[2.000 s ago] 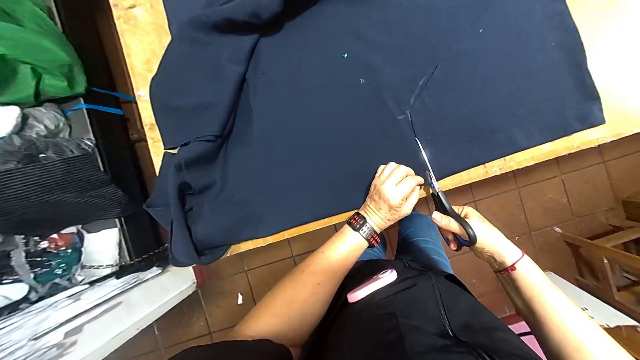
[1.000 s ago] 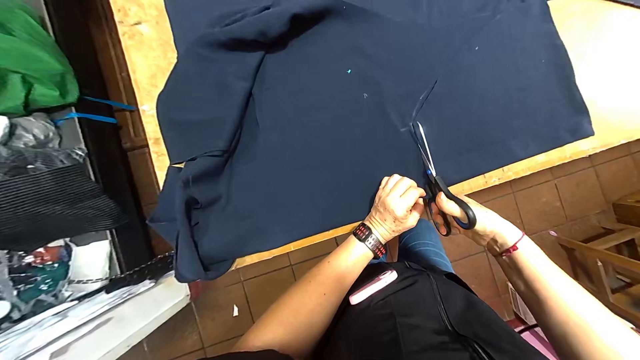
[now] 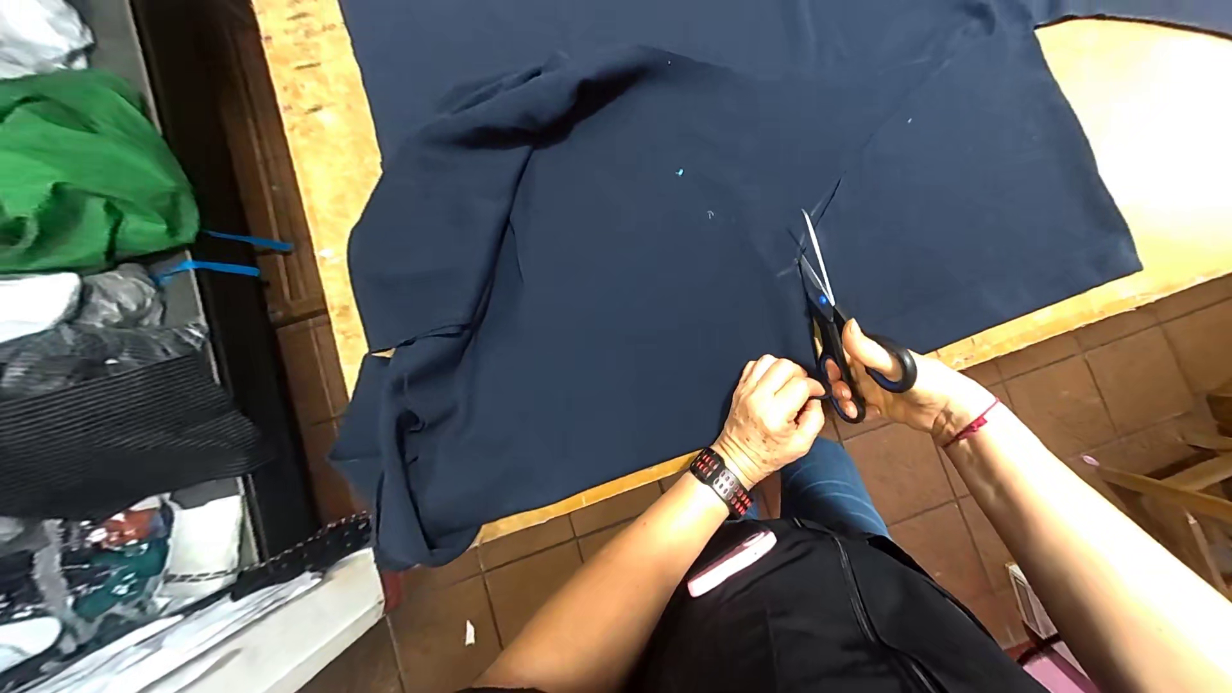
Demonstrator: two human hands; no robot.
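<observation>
Dark navy fabric (image 3: 616, 318) lies spread over a wooden table, bunched in folds toward the left. My right hand (image 3: 885, 380) holds black-handled scissors (image 3: 825, 303), fingers through the loops. The blades are apart and lie at a slit in the fabric, pointing away from me. My left hand (image 3: 775, 409) is closed on the fabric's near edge, just left of the scissor handles; its fingertips are partly hidden. A small blue mark or bit (image 3: 680, 172) shows on the fabric beyond the hands.
The wooden table's (image 3: 1039, 322) near edge runs in front of me, above a tiled floor (image 3: 914, 481). At the left are a green bag (image 3: 87, 173), black ribbed material (image 3: 115, 433) and blue straps (image 3: 231, 268). A wooden frame (image 3: 1169, 491) stands at the lower right.
The scissors, whose blades looked closer together two seconds ago, are now spread wider, and my right hand is more open around the handles. My left hand stays at the fabric's edge.
</observation>
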